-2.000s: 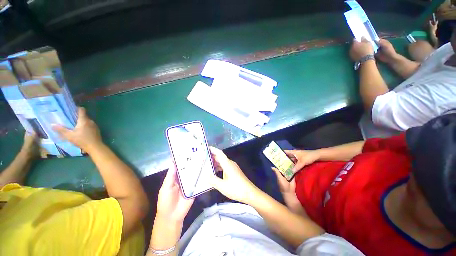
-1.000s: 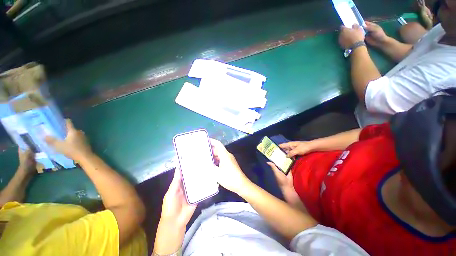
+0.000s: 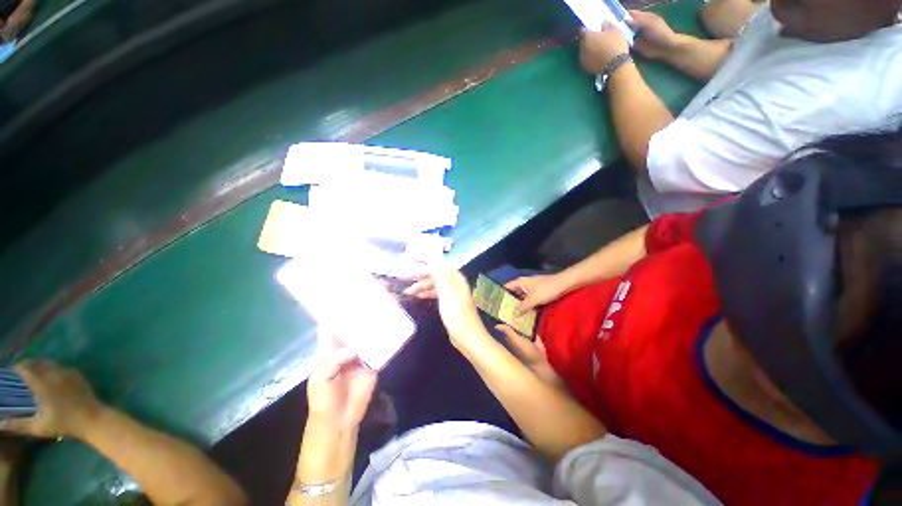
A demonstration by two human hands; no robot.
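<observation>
My left hand point(image 3: 339, 387) holds a smartphone point(image 3: 356, 321) with a pinkish edge, tilted to the left; its screen is washed out white. My right hand point(image 3: 450, 301) is at the lower right end of the flattened white cartons point(image 3: 381, 198), thumb above and fingers below their edge, gripping them. Glare hides the exact contact. The cartons are at the green worktop's point(image 3: 227, 296) front edge, with dark printed panels and a brownish-yellow flap at the left. The phone's upper end overlaps their lower left part.
A person in red at right holds a phone point(image 3: 506, 308) with a yellowish screen. Beyond, a person in white holds a carton point(image 3: 600, 14). At lower left, a neighbour's hand point(image 3: 59, 400) grips a stack's edge. A reddish-brown strip point(image 3: 188, 232) runs along the worktop.
My right hand has left the phone and taken the cartons' edge. The phone has tilted left. A brownish-yellow flap now shows. The view has shifted right, and the left neighbour's cartons are mostly out of view.
</observation>
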